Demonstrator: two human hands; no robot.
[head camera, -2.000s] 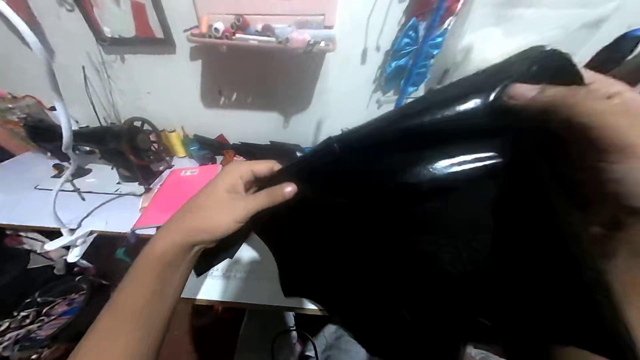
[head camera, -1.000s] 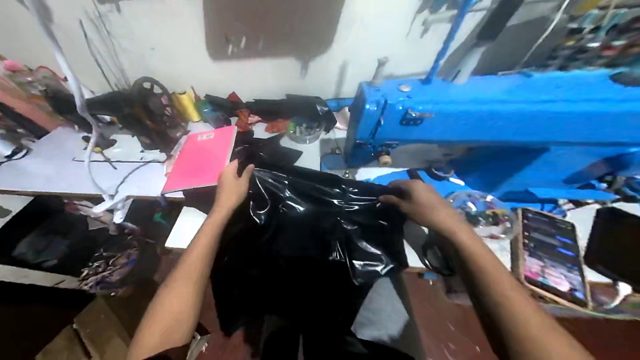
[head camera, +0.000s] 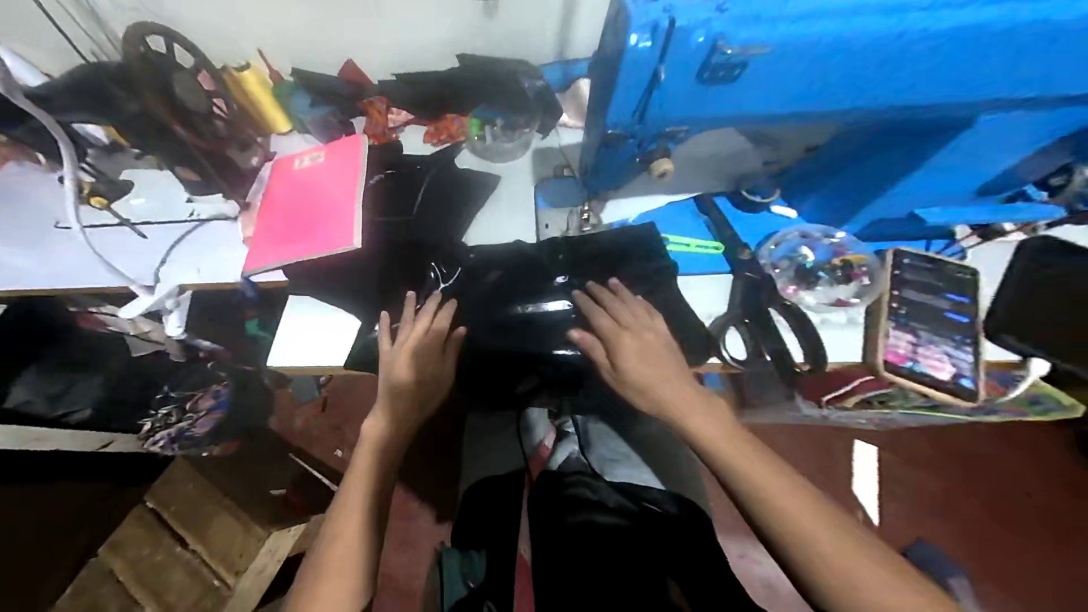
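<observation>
Glossy black fabric (head camera: 527, 319) lies on the table's front edge, partly hanging over it, in front of a blue sewing machine (head camera: 816, 76). My left hand (head camera: 418, 353) rests with spread fingers on its left part. My right hand (head camera: 633, 344) lies flat on its right part, fingers spread. Neither hand grips the fabric. The machine's presser foot (head camera: 585, 219) is just beyond the fabric's back edge. Black-handled scissors (head camera: 761, 306) lie right of the fabric, and more black pieces (head camera: 425, 195) lie behind it to the left.
A pink notebook (head camera: 310, 204) lies at the left, near a black sewing machine with a handwheel (head camera: 183, 81) and a yellow thread cone (head camera: 257, 98). At the right are a clear bowl of small items (head camera: 820, 268) and a propped phone (head camera: 931, 323). A bin of scraps (head camera: 191, 416) stands below left.
The black fabric, held up between both hands earlier, now lies on the table. Both hands have let go of its edge and rest flat on it. The view has moved closer to the table.
</observation>
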